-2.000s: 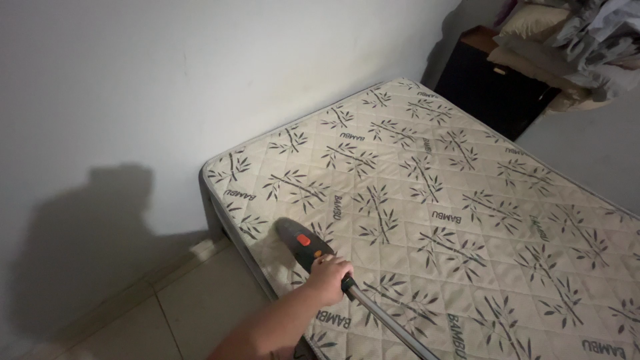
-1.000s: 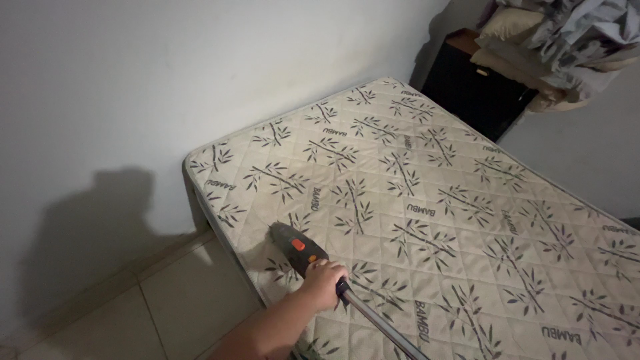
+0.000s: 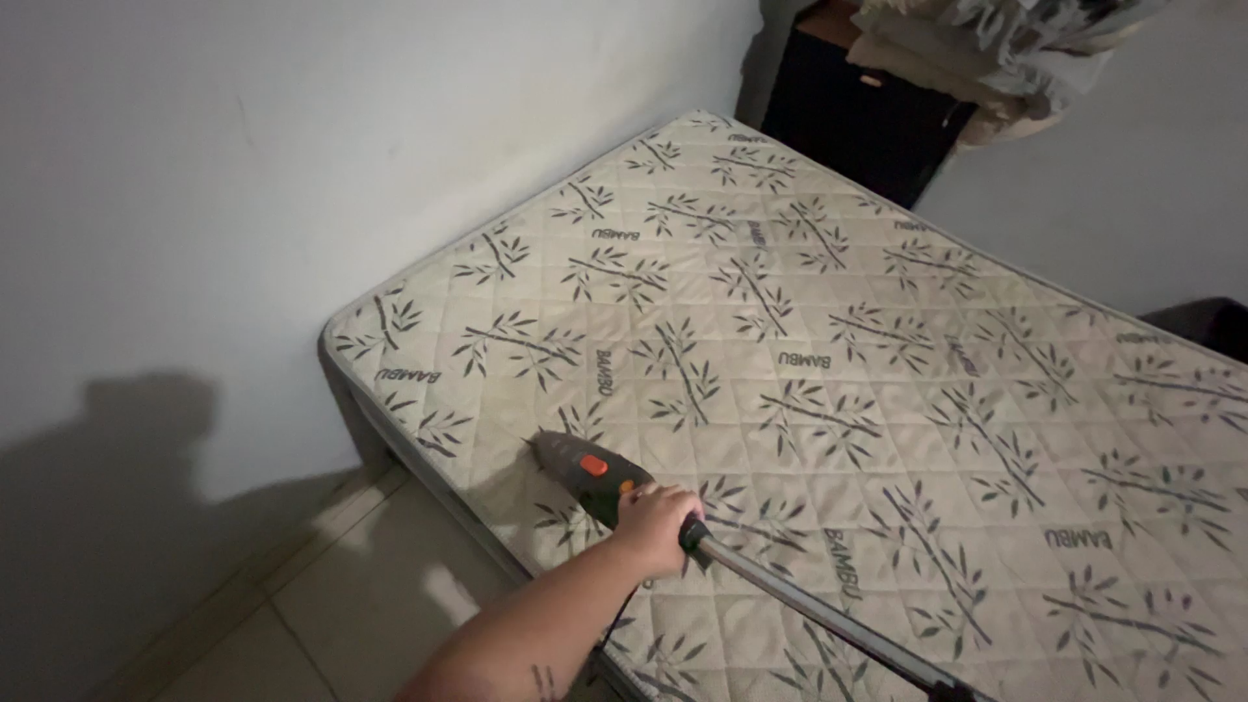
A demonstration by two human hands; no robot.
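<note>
My left hand comes in from the bottom and is closed around the grip of a dark stick vacuum cleaner with an orange button. The vacuum's rounded end lies over the near left part of a quilted mattress; whether it touches the fabric I cannot tell. From just beside my hand, a metal tube runs down to the lower right and out of the frame. Bamboo sprigs and lettering are printed on the mattress. My right hand is out of view.
A pale wall stands along the mattress's far left edge. Floor tiles show at the lower left. Beyond the far corner is a black cabinet with a pile of fabric items on top. A dark object shows at the right.
My left hand and the vacuum have shifted slightly across the mattress, away from its left corner. The grip is unchanged. The view has moved a little.
</note>
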